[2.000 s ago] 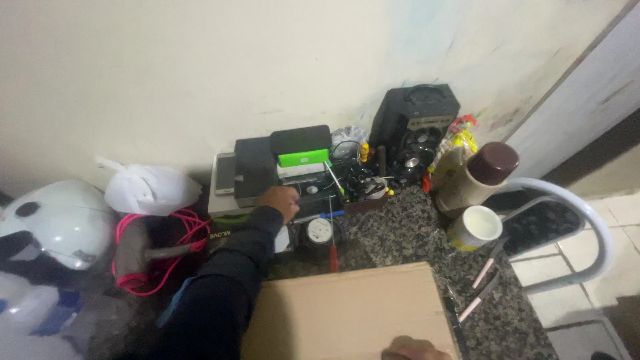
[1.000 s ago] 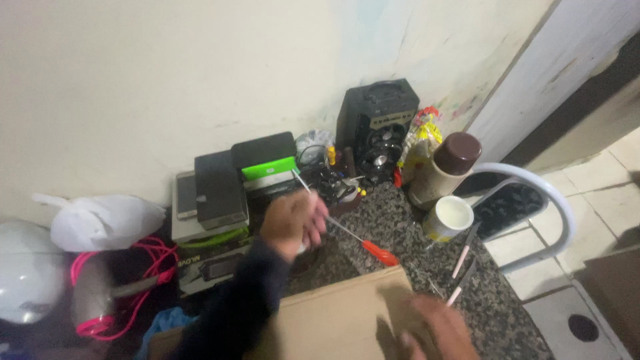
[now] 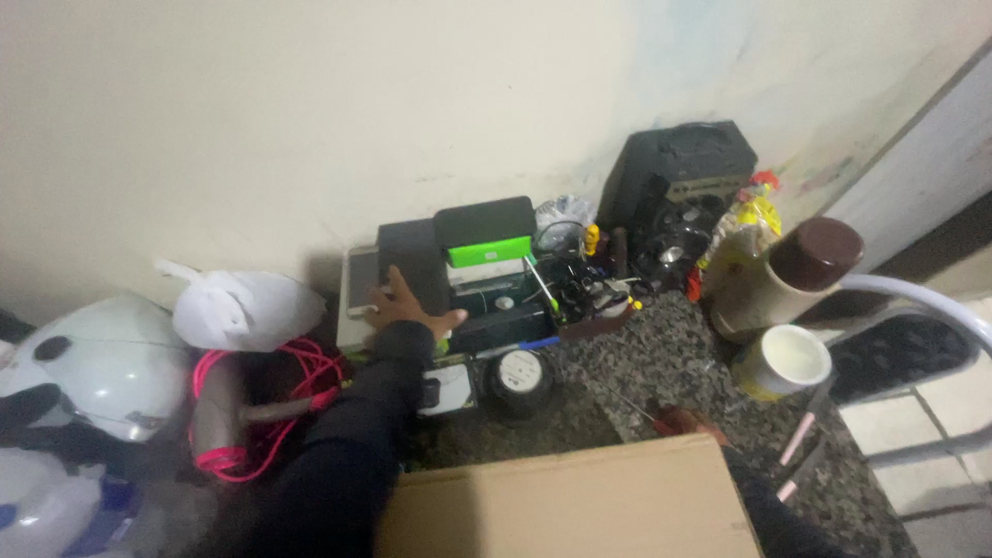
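Observation:
My left hand (image 3: pixel 412 304), fingers spread, reaches over the dark box (image 3: pixel 412 252) beside a smartphone (image 3: pixel 362 280); it holds nothing visible. At the far edge of the cardboard box (image 3: pixel 573 504), my right hand (image 3: pixel 691 422) is closed around the handle of a screwdriver (image 3: pixel 632 404), whose thin shaft points up and left. Part of that hand is hidden by the cardboard. A round black item with a white label (image 3: pixel 520 372) sits between the hands, near a black and green box (image 3: pixel 490 252) and tangled black cables (image 3: pixel 577 283).
A hair dryer with a pink cord (image 3: pixel 218 418), a white plastic bag (image 3: pixel 244 310) and a white helmet (image 3: pixel 108 364) are at left. A black speaker (image 3: pixel 682 163), a thermos with a brown lid (image 3: pixel 783 271) and a white cup (image 3: pixel 783 360) stand at right on the granite counter (image 3: pixel 674 341).
My left hand has moved left from the screwdriver to the dark box, its fingers now spread. My right hand, earlier on the cardboard, now grips the screwdriver's handle.

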